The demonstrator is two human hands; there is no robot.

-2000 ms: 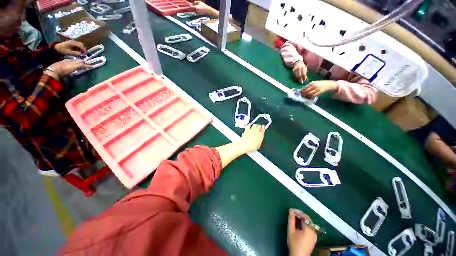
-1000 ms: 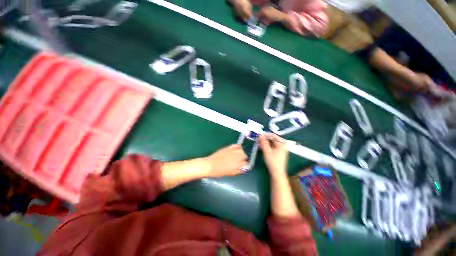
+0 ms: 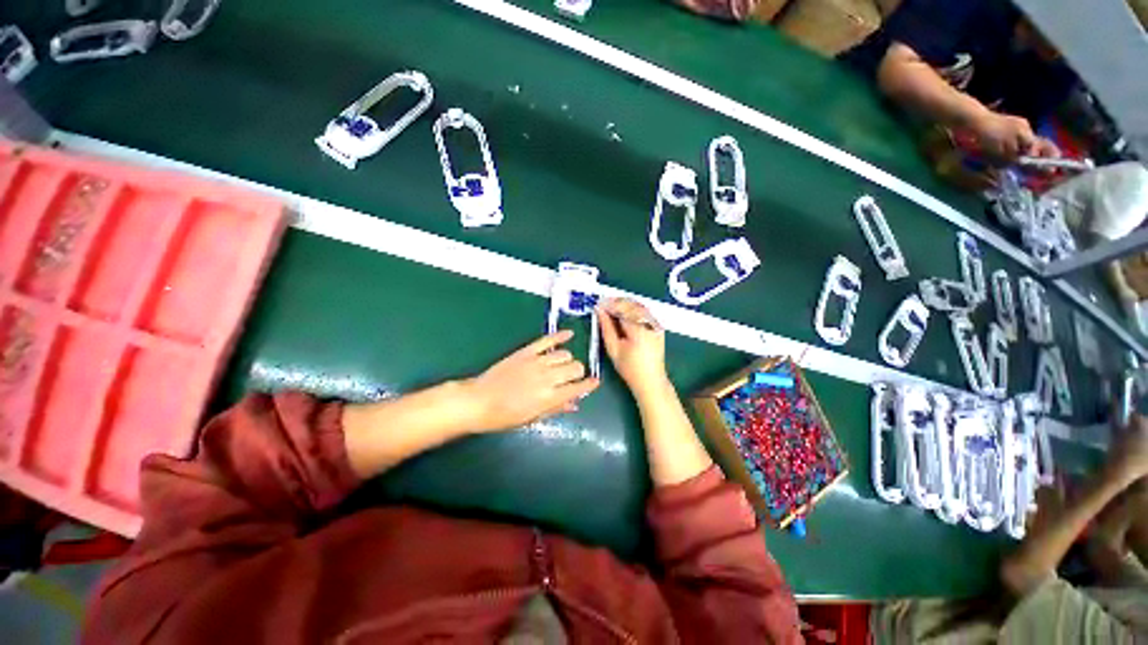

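A white oval frame (image 3: 575, 280) with a blue-purple insert at its blocky end lies at the near white rail, blocky end pointing away from me. My left hand (image 3: 535, 384) holds its rounded near end, fingers across the open centre. My right hand (image 3: 632, 343) is at the right side of the insert, fingertips pinched together. A slim stick seems to be in its fingers, but it is too small to tell clearly. The cardboard parts box (image 3: 718, 422) with small red and blue parts stands right of my right hand.
Pink-red compartment tray (image 3: 280, 239) at left. Loose frames lie on the green belt (image 3: 567, 164) beyond the white rail. A row of stacked frames (image 3: 953, 466) stands right of the box. Other people's hands (image 3: 1011, 136) work at upper right; another person's arm (image 3: 1083, 504) is at lower right.
My view has swung right and down from the tray side. My left hand has brought a frame back from the belt to the near rail, and my right hand has come up to its blocky end.
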